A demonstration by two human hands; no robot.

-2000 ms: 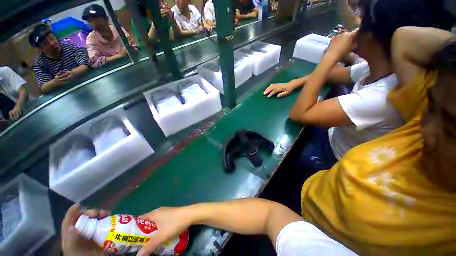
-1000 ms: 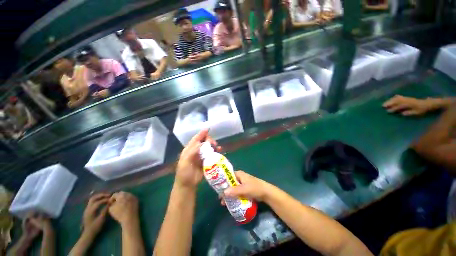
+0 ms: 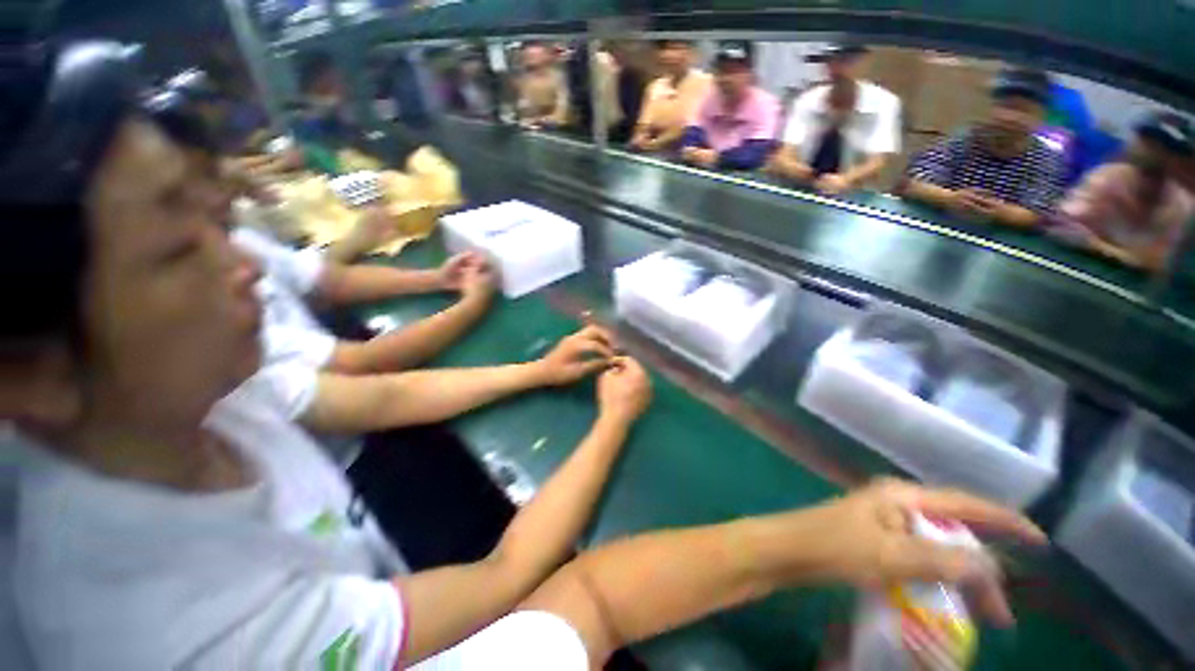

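The drink bottle (image 3: 941,632), white with yellow and red print, is at the bottom right, blurred and cut off by the lower edge. My left hand (image 3: 904,537) reaches in from the bottom centre and is around its upper end, one finger stretched out to the right. The hand covers part of the bottle. My right hand is not in view.
Foam trays (image 3: 754,351) with bagged lumps line the green bench (image 3: 734,452). A white box (image 3: 524,249) and crumpled yellow-tan paper (image 3: 426,197) lie at the far left. Neighbours sit close on the left, forearms on the bench. Capped people face across the conveyor.
The view has swung left, bringing the neighbours and yellow-tan paper into sight. The black head strap and my right hand have left the picture. The bottle now shows at the bottom right.
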